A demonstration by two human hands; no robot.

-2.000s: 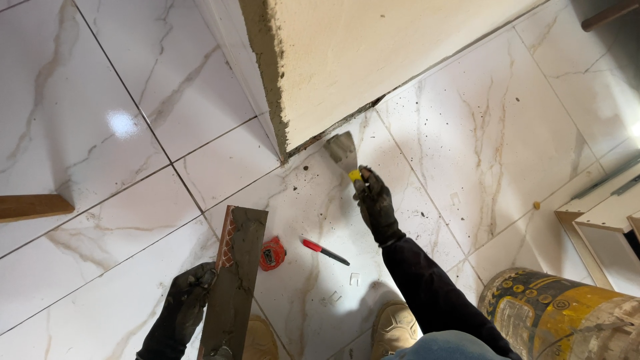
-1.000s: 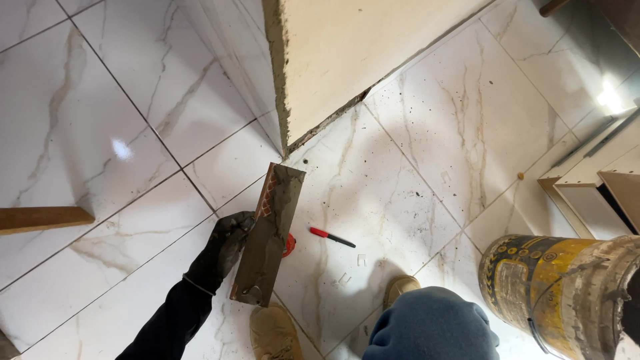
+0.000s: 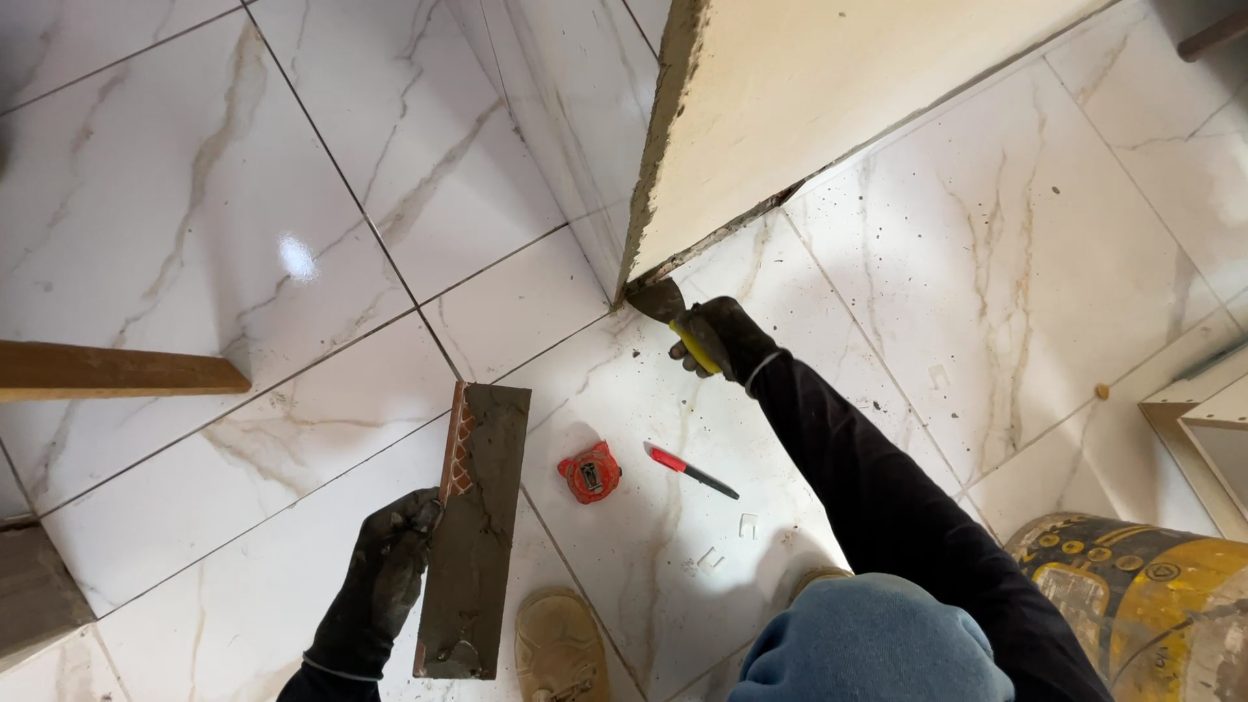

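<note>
My gloved left hand [image 3: 395, 561] grips the left edge of a narrow tile strip [image 3: 478, 546] whose face is coated with grey mortar; a reddish patterned back shows along its upper left edge. My gloved right hand [image 3: 721, 336] is closed on the yellow handle of a putty knife [image 3: 659, 300], its blade at the foot of the wall corner [image 3: 634, 278], where tile edging and the cream wall meet the floor. Between the hands, a red tape measure [image 3: 590, 473] and a red and black marker [image 3: 692, 471] lie on the marble-look floor tiles.
A dirty yellow and black bucket [image 3: 1141, 595] stands at lower right, near a white cabinet part [image 3: 1199, 429]. A wooden bar [image 3: 127, 370] juts in from the left. Small clear plastic pieces [image 3: 748, 526] and crumbs lie on the floor. My shoe [image 3: 561, 643] is beside the strip.
My right hand, out of view one second ago, is back with the putty knife, now low at the wall corner. My left hand and the strip have moved away from the corner.
</note>
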